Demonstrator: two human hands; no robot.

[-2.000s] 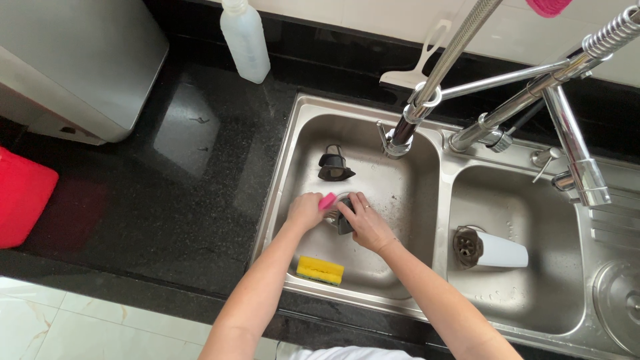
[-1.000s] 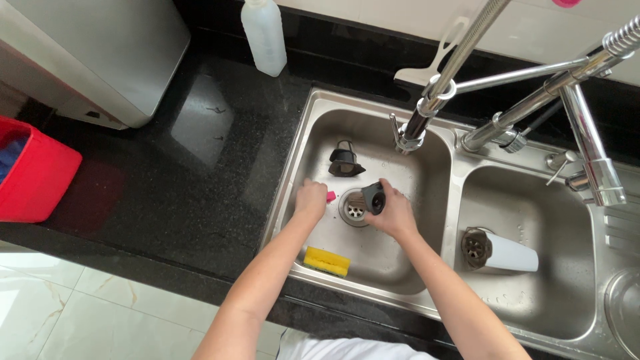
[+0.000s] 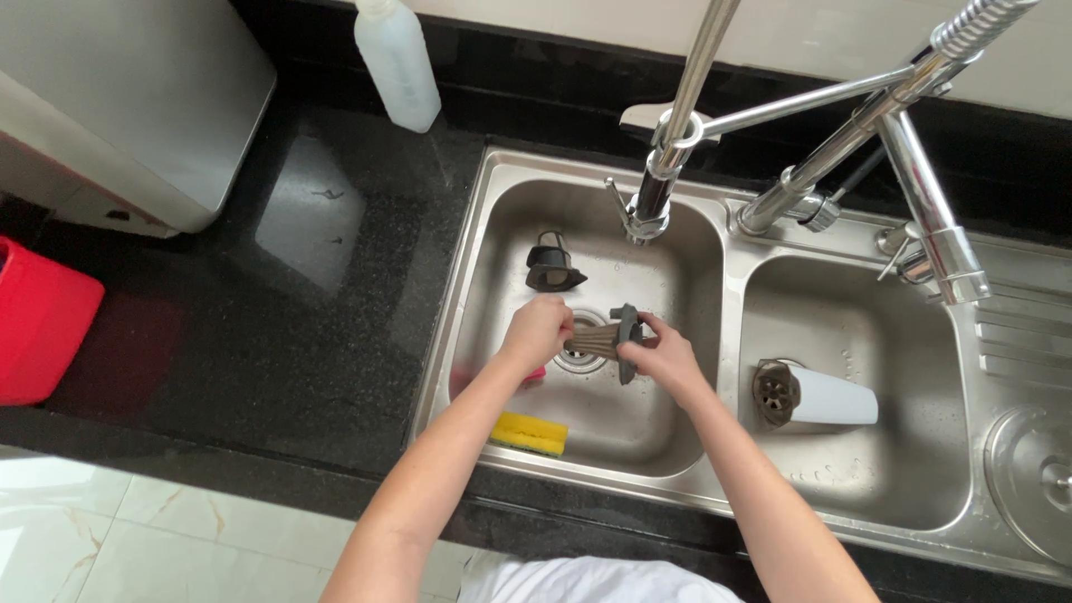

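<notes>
Over the drain of the left sink basin, my right hand [image 3: 666, 353] grips the dark grey rim of a pleated filter [image 3: 599, 342]. The filter lies sideways, its brown pleats toward the left. My left hand [image 3: 540, 331] is closed at the pleated end; its fingertips are partly hidden. A pink object [image 3: 534, 376] shows just below my left hand, and whether the hand touches it I cannot tell. Behind my hands a black filter holder [image 3: 553, 266] with a mesh part rests on the basin floor. A yellow sponge [image 3: 530, 434] with a green underside lies at the basin's front left.
The right basin holds a white and brown container [image 3: 829, 395] on its side. A chrome faucet [image 3: 657, 188] hangs over the back of the left basin. On the black counter stand a translucent bottle [image 3: 400, 71] and a red bin [image 3: 42, 322]. A round metal lid [image 3: 1038, 481] lies far right.
My right hand has turned the dark piece sideways, so its pleats now show. My left hand has moved from the left of the drain onto the pleated end.
</notes>
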